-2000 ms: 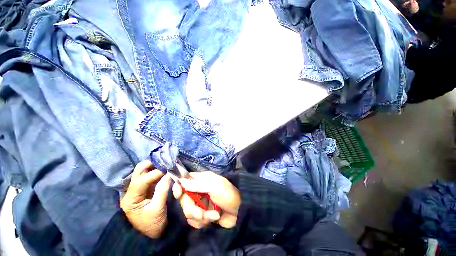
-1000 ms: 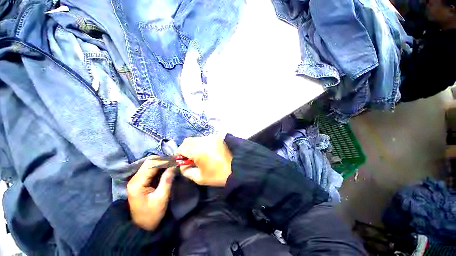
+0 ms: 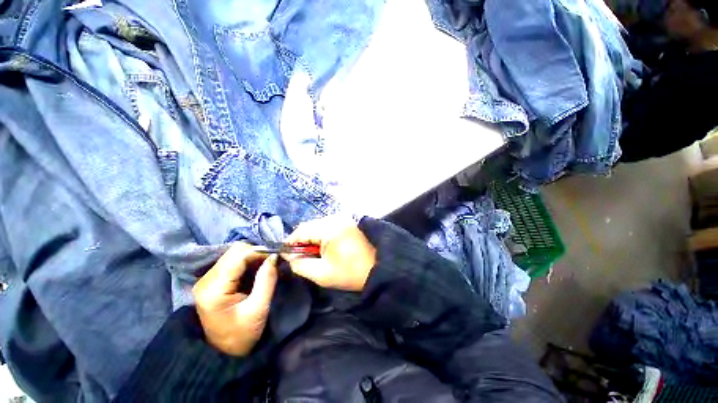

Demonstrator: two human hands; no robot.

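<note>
A large blue denim garment (image 3: 86, 260) lies over the table's left side and hangs toward my lap. My left hand (image 3: 235, 299) pinches a folded edge of it between thumb and fingers. My right hand (image 3: 334, 253) holds small thread snips (image 3: 303, 249) with a red grip. Their dark blades point left and lie at the pinched edge, close to my left fingertips. A small crumpled bit of denim stands up just beyond both hands. Any loose thread is too fine to see.
More faded denim (image 3: 275, 177) lies beyond my hands on the white table (image 3: 401, 110). Bunched garments (image 3: 543, 71) hang over its right edge. A green perforated crate (image 3: 529, 228) with denim beside it and a dark denim heap (image 3: 661, 327) are on the floor. Another person's dark sleeve (image 3: 669, 110) is at upper right.
The snips have turned from slanting to nearly level, and my right hand has moved up beside the left fingertips. The view has shifted, so the table things sit slightly farther left and up.
</note>
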